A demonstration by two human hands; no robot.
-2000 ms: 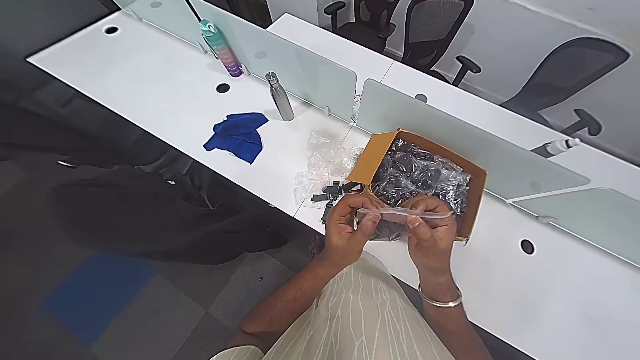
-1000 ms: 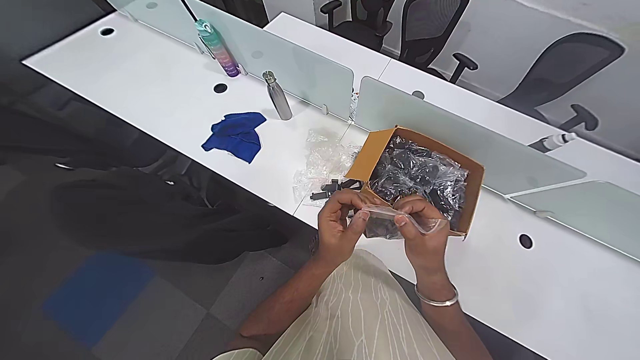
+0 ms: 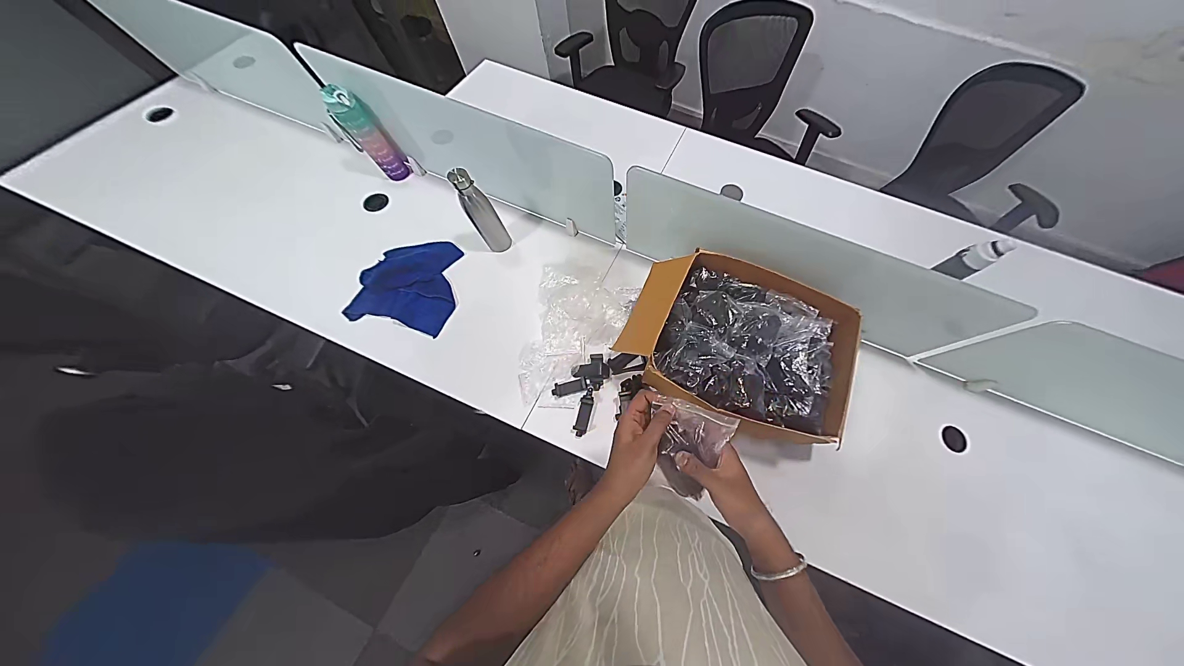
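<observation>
A clear plastic zip bag [image 3: 696, 433] with something dark inside is held between my two hands, in front of the cardboard box. My left hand [image 3: 638, 442] pinches its top edge at the left, and my right hand [image 3: 726, 476] grips its right side with the thumb across the front. The open cardboard box [image 3: 844, 388] holds many clear bags [image 3: 749, 342] with black items in them. Several small black plastic parts [image 3: 585, 384] lie left of the box, partly hidden behind my left hand. Behind them is a heap of clear plastic bags [image 3: 578, 310].
A blue cloth [image 3: 407, 287], a metal bottle [image 3: 481, 213] and a multicoloured bottle [image 3: 368, 134] are on the left part of the white desk [image 3: 268, 213]. Frosted glass dividers [image 3: 527, 157] run behind the box. Mesh office chairs [image 3: 990, 129] stand beyond the far desk.
The bag was stretched sideways between both hands; it now hangs with its front showing. My right hand has moved down from the bag's top edge to its side.
</observation>
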